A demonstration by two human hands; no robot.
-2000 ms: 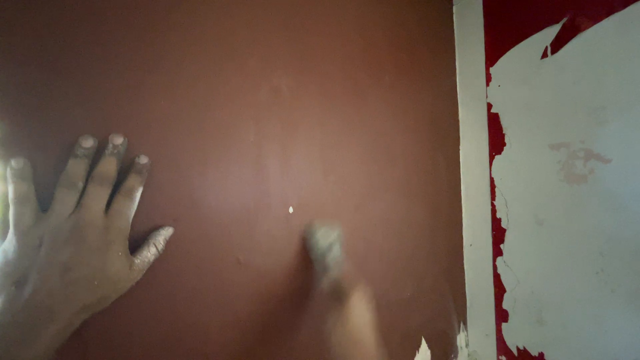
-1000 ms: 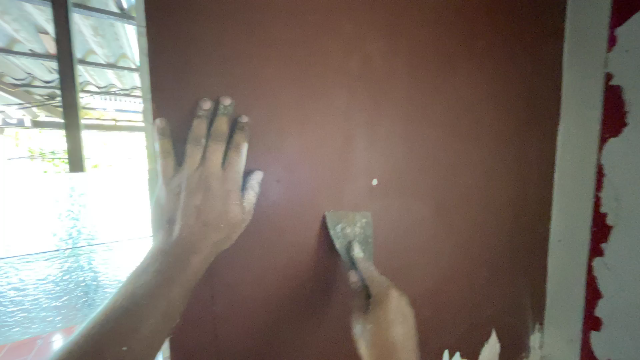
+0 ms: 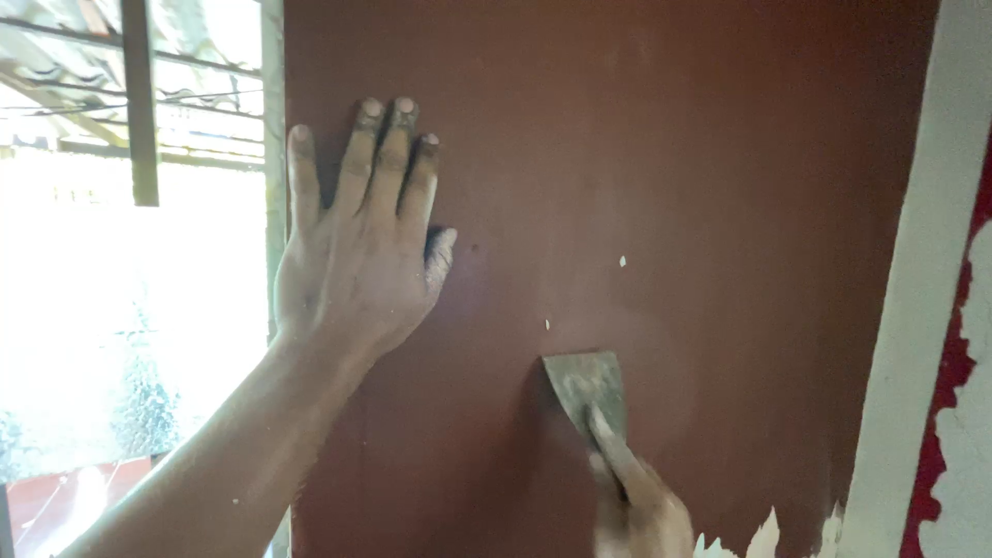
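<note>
My left hand (image 3: 360, 232) lies flat near the left edge of a brown painted panel (image 3: 697, 194), fingers spread and pointing up, with dark smudges on the fingertips. Lower and to the right, my right hand (image 3: 639, 496) grips a putty knife (image 3: 589, 387), a scraper with a worn, stained metal blade. The blade's wide edge points up at the panel, and a forefinger stretches along it; the handle is mostly hidden in the hand. Just above the blade is a small pale chip mark (image 3: 547, 325), and a second pale mark (image 3: 622, 262) sits higher to the right.
Jagged pale patches (image 3: 765, 535) of stripped paint show at the panel's bottom right. A pale vertical trim strip (image 3: 891, 279) borders the right side, with peeling red paint (image 3: 949, 372) beyond it. At left, a bright opening with a dark post (image 3: 140, 101) looks out on corrugated roofing.
The view has shifted left, bringing in the opening. A second small pale mark now shows above the blade, where one second ago only one showed. The left hand stays flat on the panel.
</note>
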